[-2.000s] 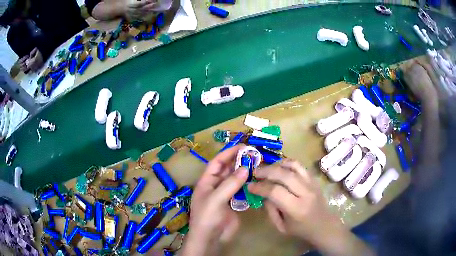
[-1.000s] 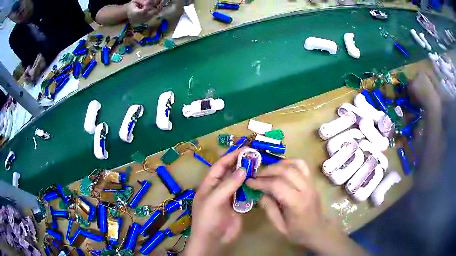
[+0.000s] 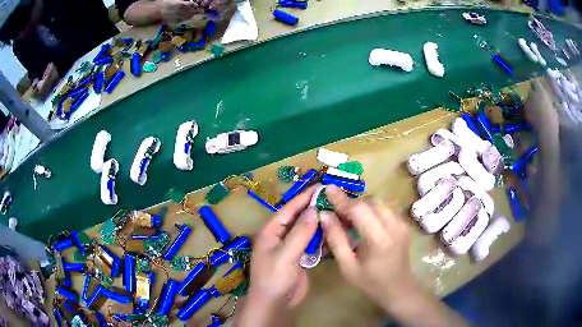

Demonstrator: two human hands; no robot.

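Note:
My left hand [image 3: 281, 249] holds a white-pink plastic housing [image 3: 311, 260] upright in front of me, over the bench. A blue battery cell [image 3: 313, 243] lies inside the housing's lower half. A green circuit board [image 3: 323, 201] is at the housing's upper end, between my fingers. My right hand [image 3: 367, 239] has its thumb and index finger at the board, pressing or pinching it; the fingers hide most of the housing's upper part.
A battery-and-board pile [image 3: 169, 297] lies left on the bench, a housing pile [image 3: 440, 204] right. Loaded housings [image 3: 184, 145] lie on the green conveyor belt [image 3: 287, 96]. A white block [image 3: 332, 157] lies behind my hands. A neighbour's arm [image 3: 545, 140] is at right; people sit across.
The green board has moved from beside the housing to its upper end, with my right fingers over it. The housings on the belt have moved left.

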